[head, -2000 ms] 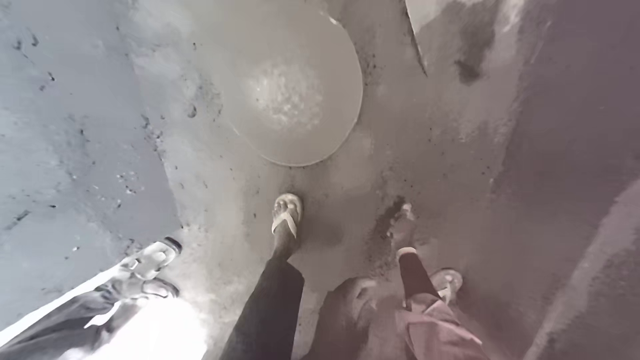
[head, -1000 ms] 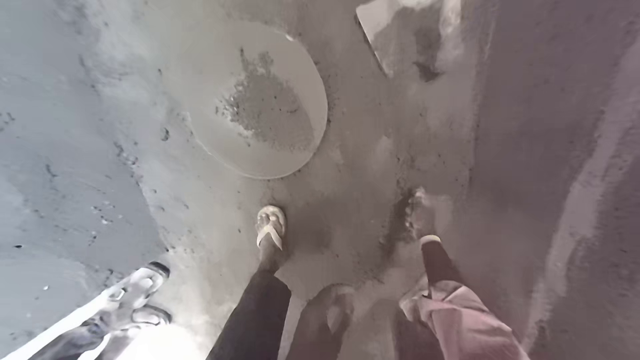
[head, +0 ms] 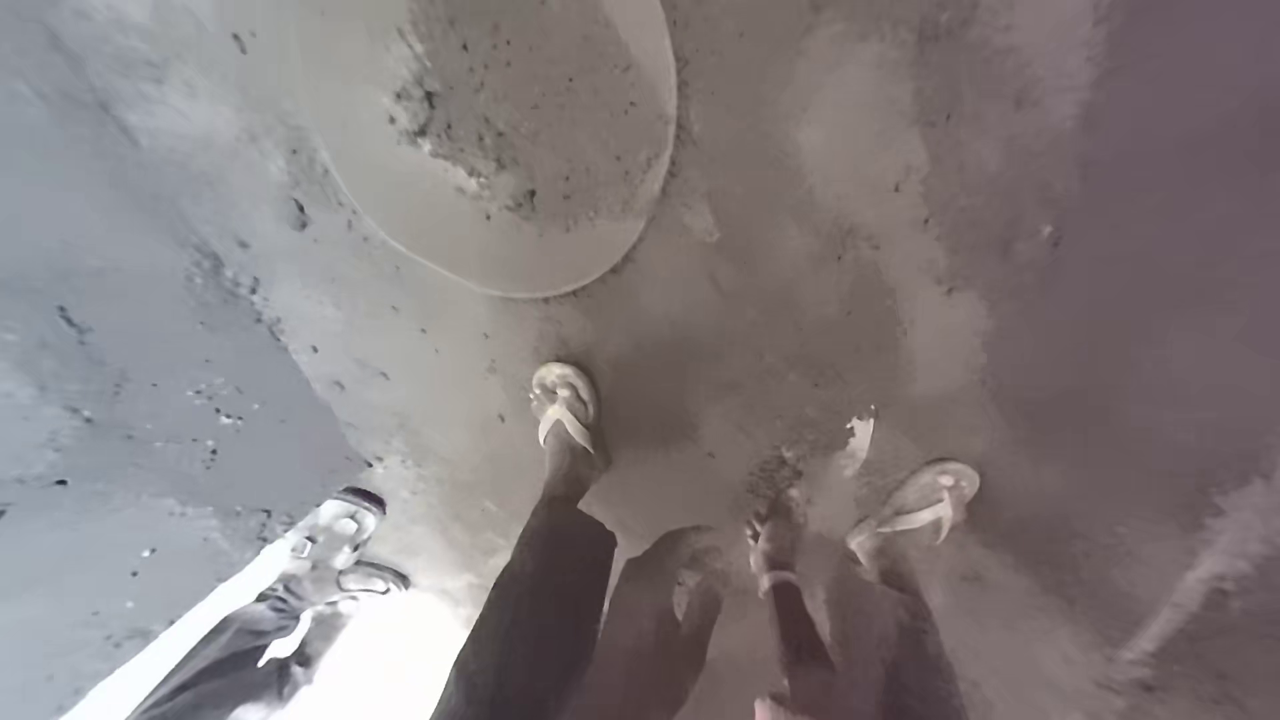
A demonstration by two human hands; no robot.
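My right hand point(head: 775, 555), with a light bangle at the wrist and a dark sleeve, hangs low between my sandalled feet. Blur hides whether its fingers hold anything. A dark smudge and a small pale scrap point(head: 857, 443) show just beyond it. My left hand cannot be made out. Ahead, a wide round shallow pan point(head: 520, 275) lies on the ground, cut by the top edge of the view. Dark, crumbly loose material point(head: 560, 130) covers much of its inside. Neither hand touches the pan.
My sandalled left foot point(head: 565, 400) stands close to the pan's near rim; my right foot point(head: 940, 490) is farther right. Another person's sandalled feet point(head: 340, 525) are at lower left, beside a glaring bright patch. Dark crumbs dot the ground point(head: 250, 440) on the left.
My right hand has drawn back towards my body. My right foot now shows plainly beside it. The pale flat sheet seen at upper right earlier is no longer distinct. The view has shifted.
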